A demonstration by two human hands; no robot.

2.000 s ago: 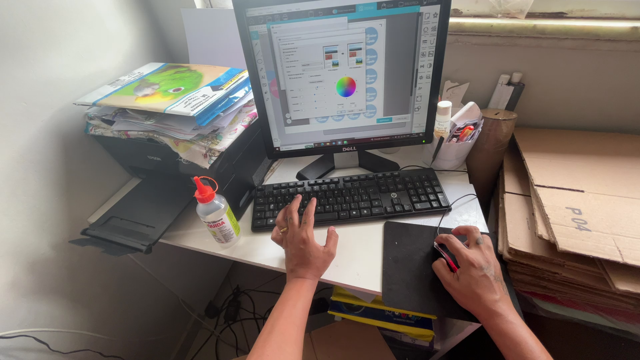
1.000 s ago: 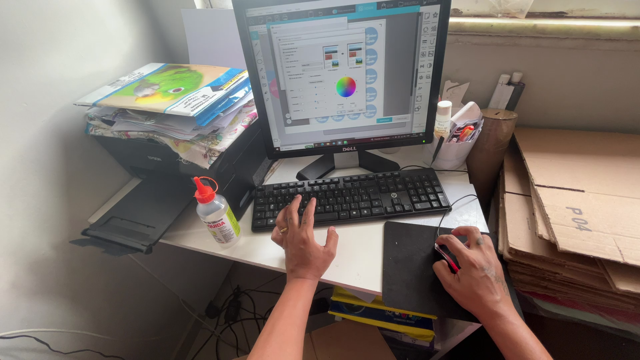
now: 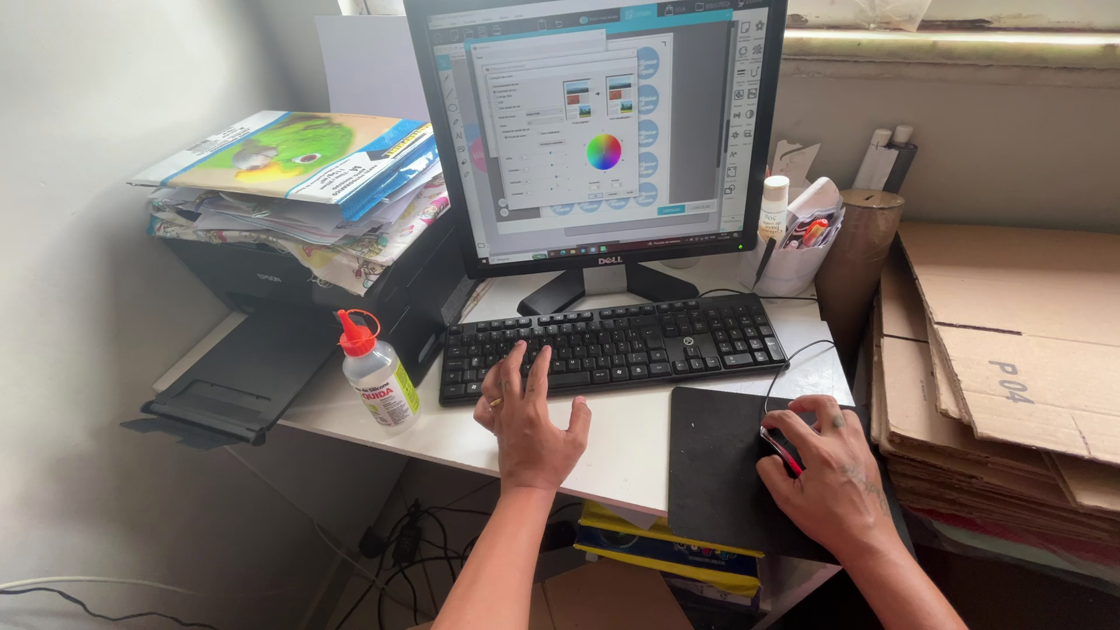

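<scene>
My left hand (image 3: 534, 420) rests with its fingers apart on the lower left keys of a black keyboard (image 3: 612, 346), a ring on one finger. My right hand (image 3: 827, 464) is closed over a black and red computer mouse (image 3: 781, 451) on a black mouse pad (image 3: 713, 464). Behind the keyboard stands a Dell monitor (image 3: 610, 261) that shows overlapping dialog windows with a colour wheel, over a page of blue round shapes. A clear glue bottle with a red cap (image 3: 381, 376) stands upright left of the keyboard.
A black Epson printer (image 3: 289, 284) at the left carries piled papers and a paper pack (image 3: 289, 157). Right of the monitor are a white cup of pens (image 3: 792, 262) and a brown cardboard tube (image 3: 857, 236). Flattened cardboard (image 3: 1032, 324) is stacked at the right. Cables (image 3: 411, 542) tangle below the desk.
</scene>
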